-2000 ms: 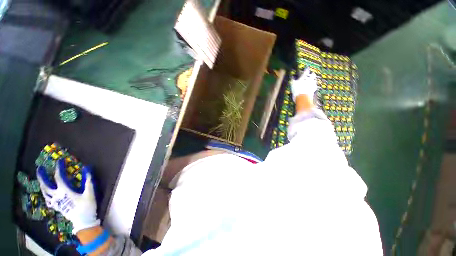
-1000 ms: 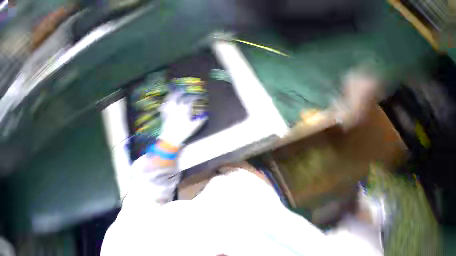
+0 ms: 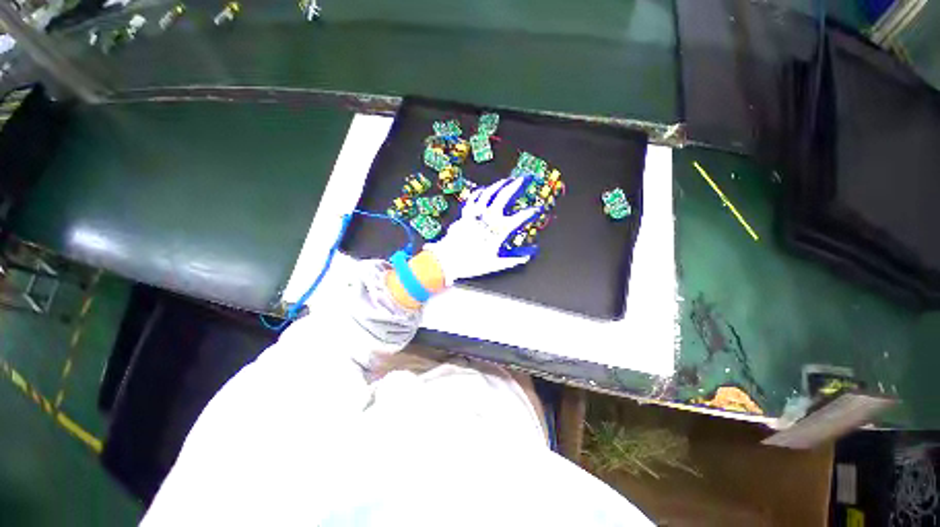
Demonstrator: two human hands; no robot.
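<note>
My left hand [image 3: 484, 235], in a white and blue glove with a light-blue wrist strap, lies over the black tray. Its fingers and thumb are spread around a cluster of circuit boards [image 3: 531, 165] with yellow parts and partly hide it; the boards stay down on the tray. More loose green boards [image 3: 427, 224] lie in the left part of the tray [image 3: 577, 268]. One single board [image 3: 615, 203] lies apart near the tray's right side. My right hand is not in view.
A white sheet [image 3: 649, 329] lies under the tray. A thin yellow strip [image 3: 726, 201] lies on the green bench at right. Below the bench edge, an open carton [image 3: 763, 479] holds thin waste strips [image 3: 634, 449]. A pale slanted plate [image 3: 833, 420] juts at the edge; black bins [image 3: 876, 175] stand at right.
The view has swung from the panels at right to the tray, now near the middle. My right hand, on the panels two seconds ago, has left the picture. My left hand stays at the board cluster.
</note>
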